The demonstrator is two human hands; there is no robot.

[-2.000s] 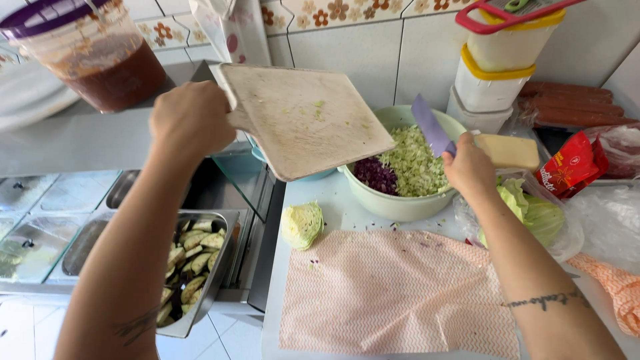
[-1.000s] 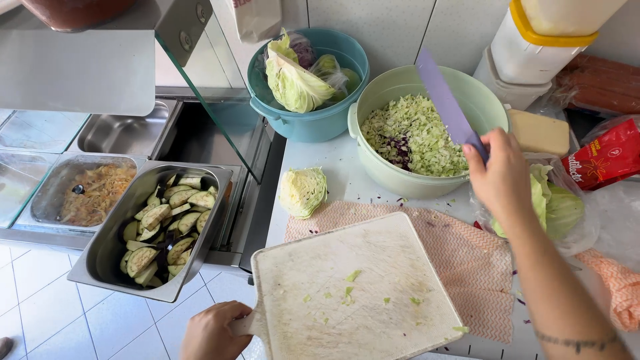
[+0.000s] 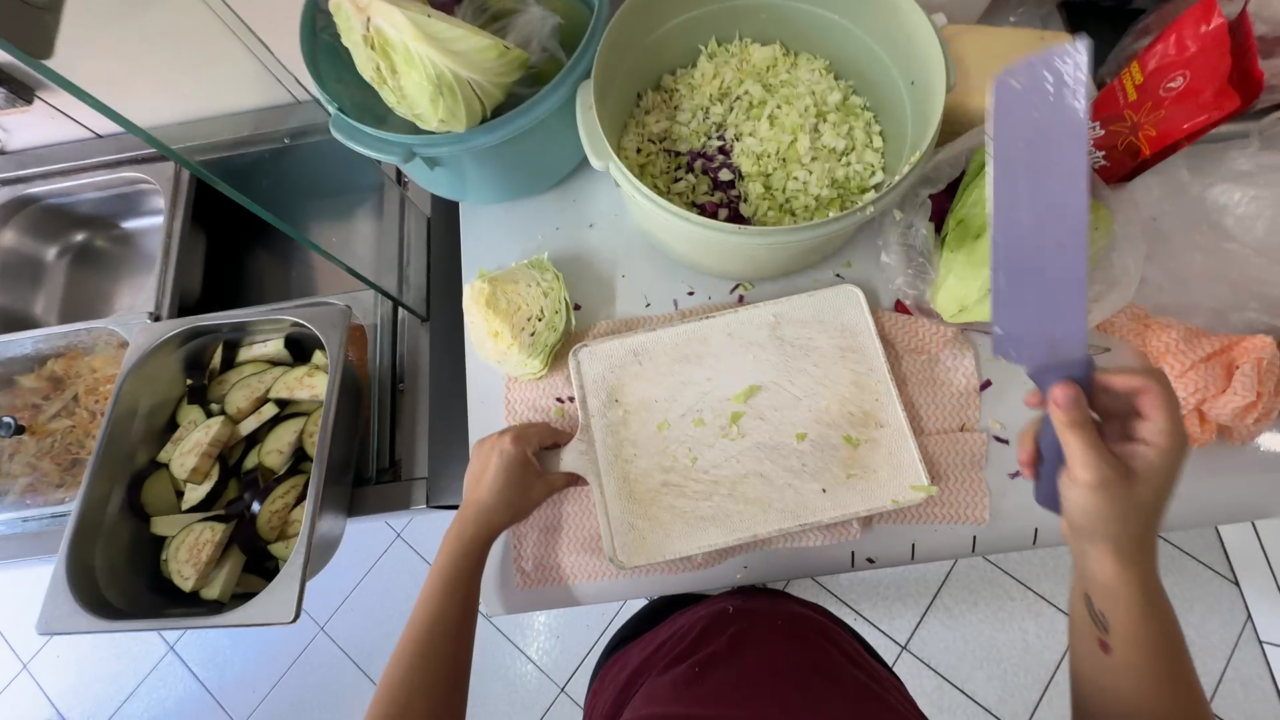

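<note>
My left hand (image 3: 520,478) grips the handle of a white cutting board (image 3: 750,420), which lies over a pink-and-white cloth (image 3: 950,400) and bears a few cabbage bits. My right hand (image 3: 1110,450) holds a purple cleaver-shaped knife (image 3: 1040,210) by its handle, blade pointing up and away, right of the board. A cut piece of cabbage (image 3: 520,315) rests at the board's upper left corner. Behind the board stands a pale green tub (image 3: 740,245) with chopped green cabbage (image 3: 790,130) and some purple cabbage (image 3: 712,180).
A teal tub (image 3: 480,170) holding a large cabbage piece (image 3: 430,60) stands behind left. At left, a steel pan (image 3: 325,450) of sliced eggplant (image 3: 240,400) sits by a glass edge (image 3: 220,190). Bagged cabbage (image 3: 965,250), a red packet (image 3: 1170,90) and a crumpled orange cloth (image 3: 1200,370) lie right.
The cutting board, tilted above the counter beside the green tub two seconds ago, has come down onto the cloth. The knife has moved from over the green tub to the board's right. The view has shifted.
</note>
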